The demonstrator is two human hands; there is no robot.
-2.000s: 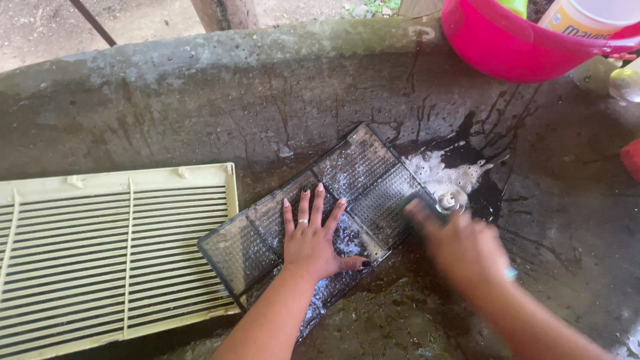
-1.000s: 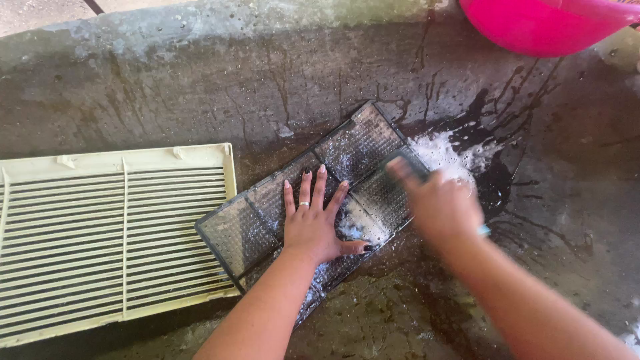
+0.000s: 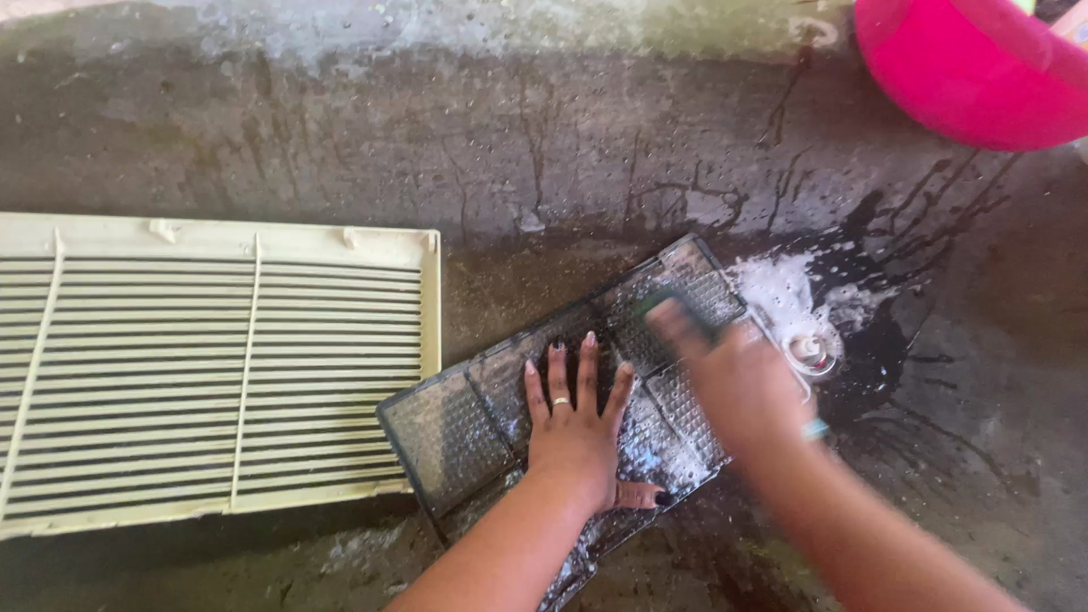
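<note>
A dark-framed mesh air filter lies tilted on the wet concrete basin, with soap suds over its right part. My left hand presses flat on its middle, fingers spread, a ring on one finger. Blurred by motion, my right hand grips a dark green scrubbing brush against the mesh at the filter's upper right; the brush is partly hidden by the fingers. The filter's left end lies beside a cream slatted plastic grille.
White foam and a round drain fitting lie just right of the filter. A bright pink plastic basin stands at the upper right. The thick concrete rim runs along the top.
My right hand with the brush has moved over the mesh between frames. My left hand stays spread on the filter. The view has shifted, showing less beyond the rim.
</note>
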